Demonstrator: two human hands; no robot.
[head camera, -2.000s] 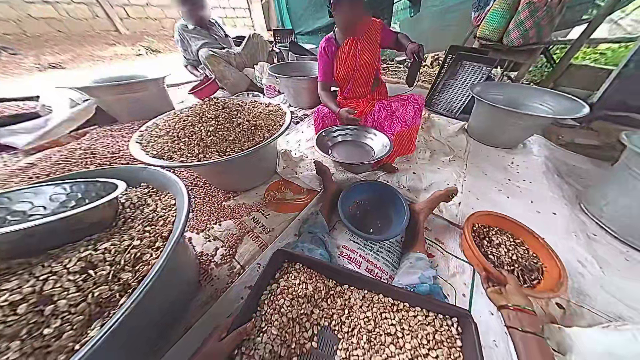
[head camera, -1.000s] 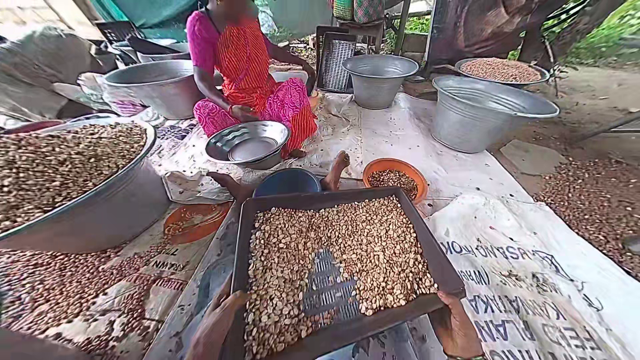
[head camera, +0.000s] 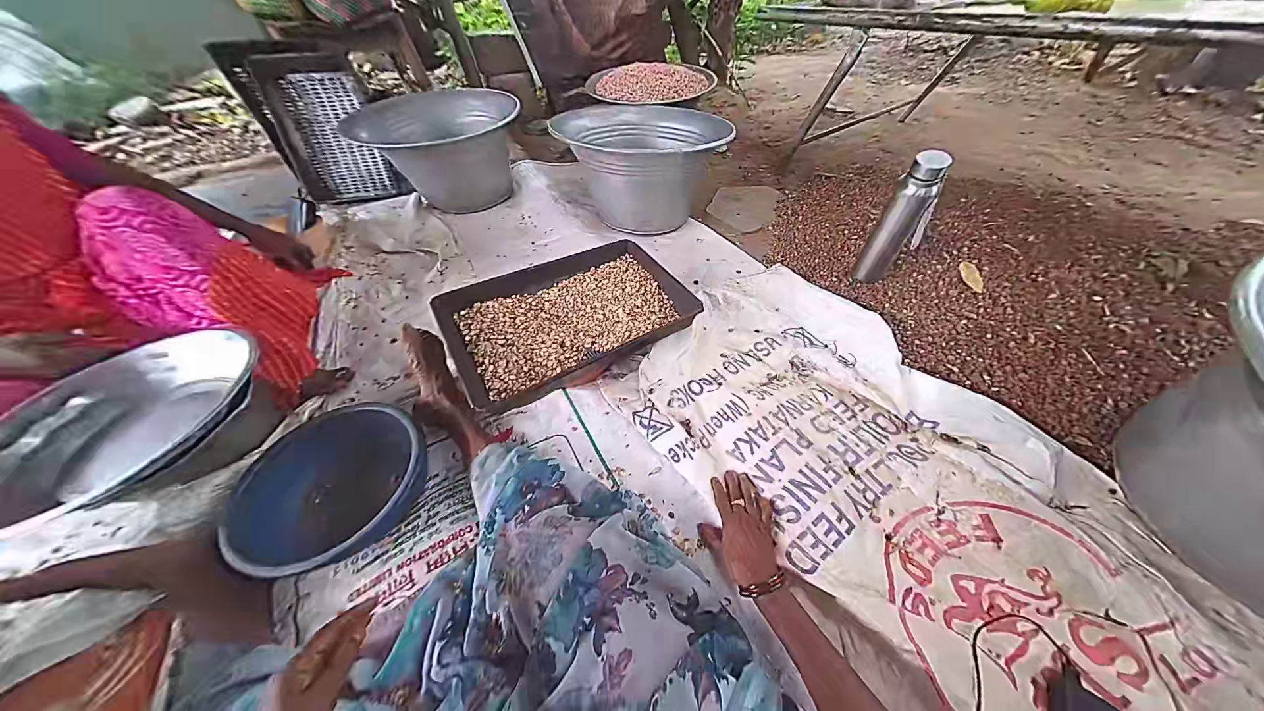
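Observation:
My right hand (head camera: 746, 533) rests palm down on a printed woven sack (head camera: 869, 474), fingers a little apart, holding nothing. At the bottom left my left hand (head camera: 326, 652) is blurred beside the floral cloth (head camera: 592, 592) over my legs; its fingers are not clear. Beyond my foot, a black plastic tray (head camera: 681, 296) filled with pale shelled nuts or beans (head camera: 563, 321) lies on the white sheet, out of reach of both hands. A blue basin (head camera: 326, 489) stands left of my leg, with a little dark matter inside.
A seated person (head camera: 148, 247) is at the left, beside a steel basin (head camera: 128, 415). Metal tubs (head camera: 642, 178) and a black crate (head camera: 336, 128) stand behind the tray. A steel bottle (head camera: 904, 217) stands on scattered reddish husks at the right; another metal tub (head camera: 1195, 464) is at the right edge.
The tray was between both my hands a second ago; now it lies farther off on the sheet and both hands are away from it. The view has turned right.

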